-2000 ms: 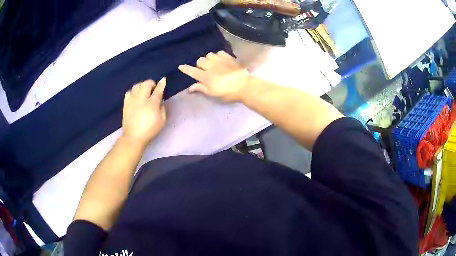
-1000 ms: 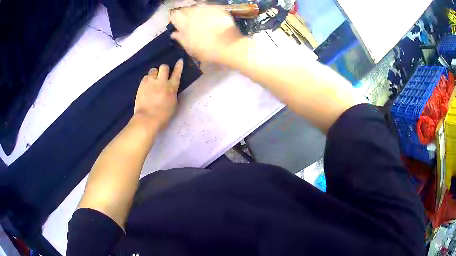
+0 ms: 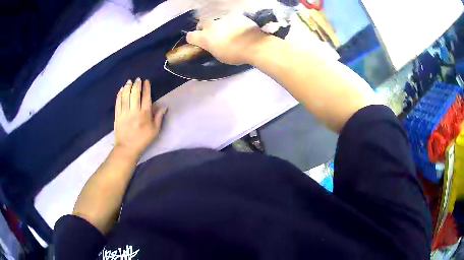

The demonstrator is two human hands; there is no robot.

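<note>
Dark trousers lie with one leg flat across the pale table, from the lower left up to the iron. My right hand grips the brown wooden handle of the dark steam iron. The iron covers the hem end of the leg, its thin bright edge reaching over the near edge of the cloth. My left hand lies flat on the leg's near edge, left of the iron, fingers slightly apart and thumb out.
The pressing table cover is pale pinkish white. A dark cloth pile lies on the far left. Cardboard strips are beyond the iron. A white panel is upper right. A blue crate with red bundles stands at right.
My right hand has taken hold of the iron, which now sits on the leg's hem end. My left hand has moved left and down along the leg, with its fingers flat.
</note>
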